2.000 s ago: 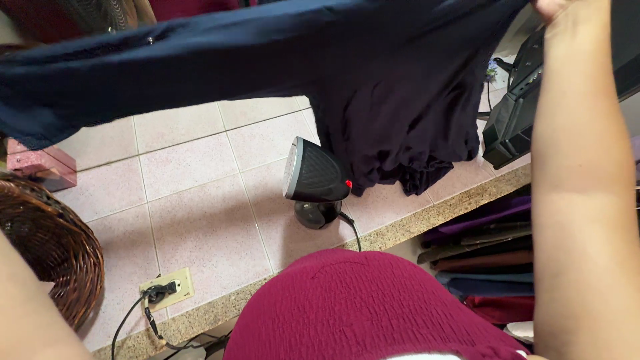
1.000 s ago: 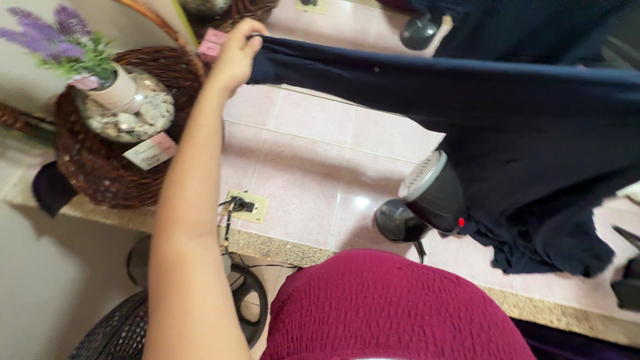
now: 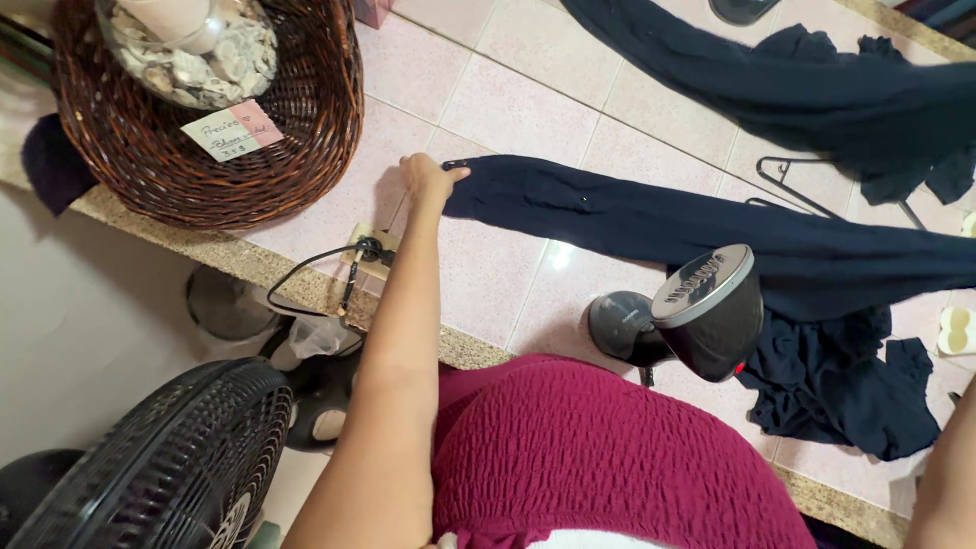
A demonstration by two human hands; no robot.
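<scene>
My left hand [image 3: 428, 179] grips the cuff of a dark navy garment's sleeve [image 3: 549, 194], which stretches to the right over the pink tiled counter [image 3: 488, 282]. More of the navy fabric [image 3: 839, 381] lies bunched at the right. My right hand is out of frame; only part of that forearm shows at the lower right edge. Near the counter's front edge stands a black handheld garment steamer [image 3: 709, 320] with a small red light, its grille tilted upward, beside a round dark base [image 3: 625, 328]. The sleeve passes just behind the steamer.
A mirror behind the counter reflects the garment. A wicker basket [image 3: 320, 152] at upper left holds a glass bowl of shells [image 3: 244, 61] and a handwritten card [image 3: 232, 131]. Plugs sit in an outlet [image 3: 370, 248] near my left forearm. A black fan [image 3: 175, 457] stands at lower left.
The navy sleeve, raised high over the counter earlier, is now lower and closer to the steamer. My left hand still holds its cuff. The view has shifted left.
</scene>
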